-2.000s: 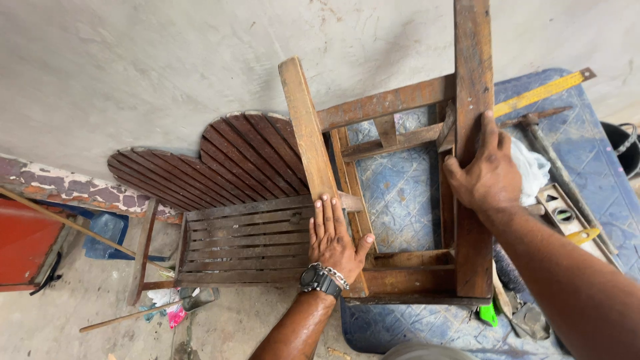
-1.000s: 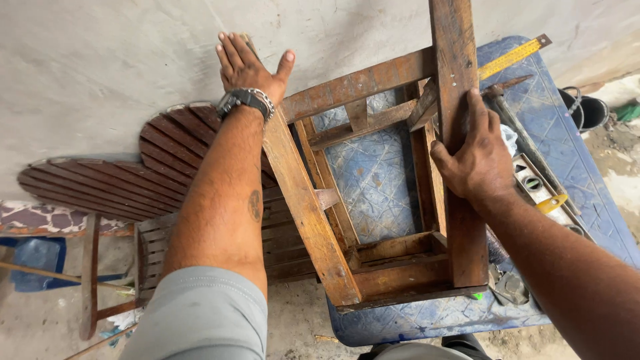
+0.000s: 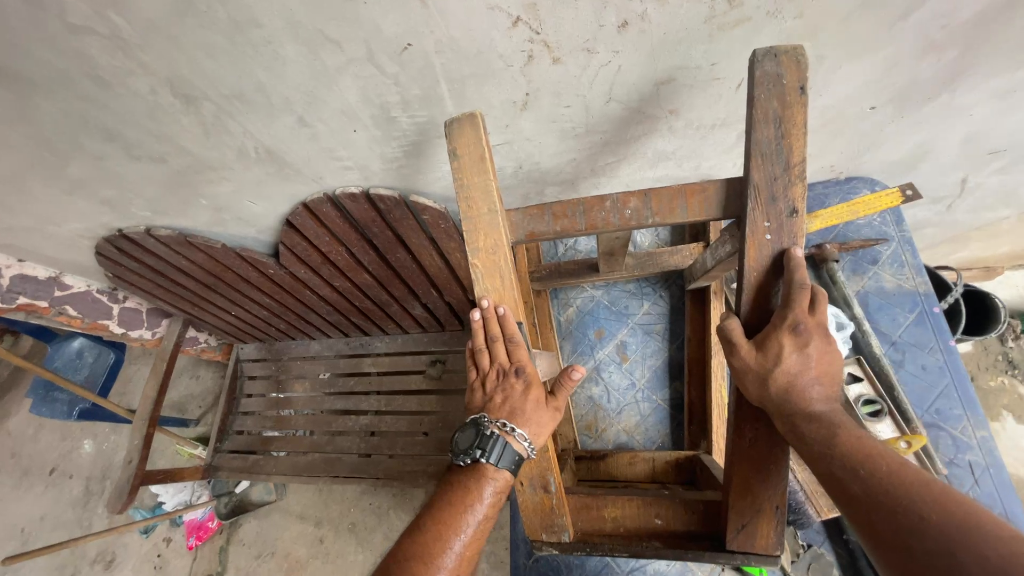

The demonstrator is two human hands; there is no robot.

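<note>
A worn wooden frame, like that of a chair or stool, lies on a blue plastic table [image 3: 624,360]. My left hand [image 3: 512,376], with a black watch and a chain bracelet at the wrist, rests flat on the frame's lighter left wooden post [image 3: 484,208], fingers together and thumb out to the side. My right hand [image 3: 788,352] grips the dark right wooden post [image 3: 774,136], its thumb on the near face and fingers along the outer edge. Between the posts runs a wooden crossrail [image 3: 628,210]; lower down are the frame's bottom rails [image 3: 644,516].
Right of the frame lie a yellow ruler [image 3: 856,210], a hammer [image 3: 852,304] and a spirit level [image 3: 876,408]. Black buckets [image 3: 980,312] stand beyond the table. At left, a slatted wooden bench [image 3: 344,392] stands by the wall, with a blue container [image 3: 76,376] and a long-handled dustpan [image 3: 248,500] near it.
My left hand has come down from the top end of the left post, where it was a second ago, to the post's middle. My right hand stays on the right post.
</note>
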